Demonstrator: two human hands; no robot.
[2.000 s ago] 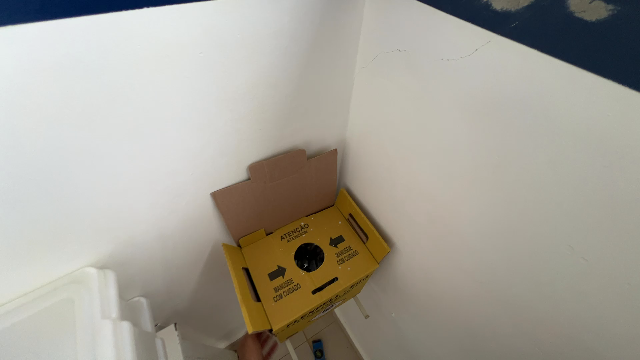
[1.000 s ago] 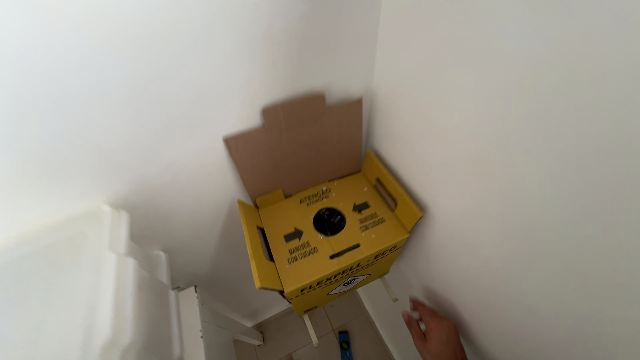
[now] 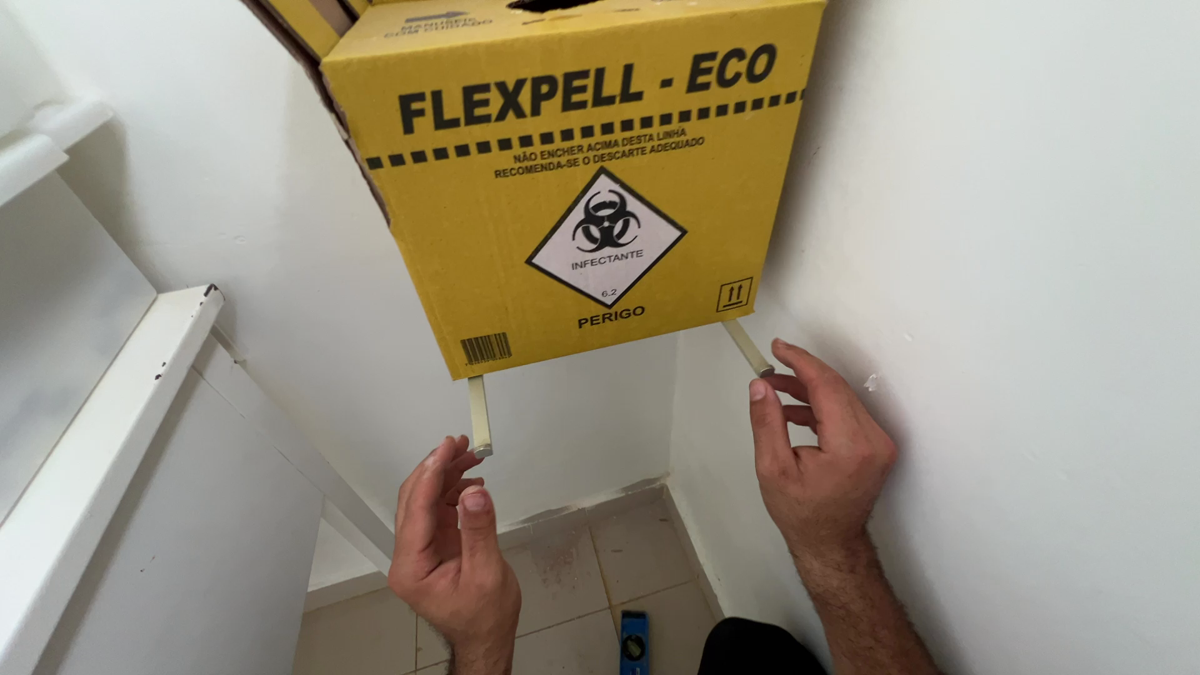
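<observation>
A yellow cardboard sharps-waste box (image 3: 581,206) with a biohazard diamond and printed writing rests on two pale bracket arms in the wall corner. The left bracket arm (image 3: 480,412) juts out under the box, its end close to the fingertips of my left hand (image 3: 459,553), which is open and holds nothing. At the right bracket arm (image 3: 747,349), the thumb and index finger of my right hand (image 3: 825,450) are spread around the tip; whether they touch it I cannot tell. The top hole of the box shows only in part.
White walls (image 3: 1012,281) meet behind the box. At the left stands a white piece of furniture (image 3: 187,450) with a chipped edge. A blue spirit level (image 3: 635,642) lies on the tiled floor (image 3: 562,572), beside a dark rounded thing (image 3: 759,647) at the bottom edge.
Both hands are now below the box at the bracket ends; one second ago only one hand showed, lower right of the box. The view has moved closer and lower.
</observation>
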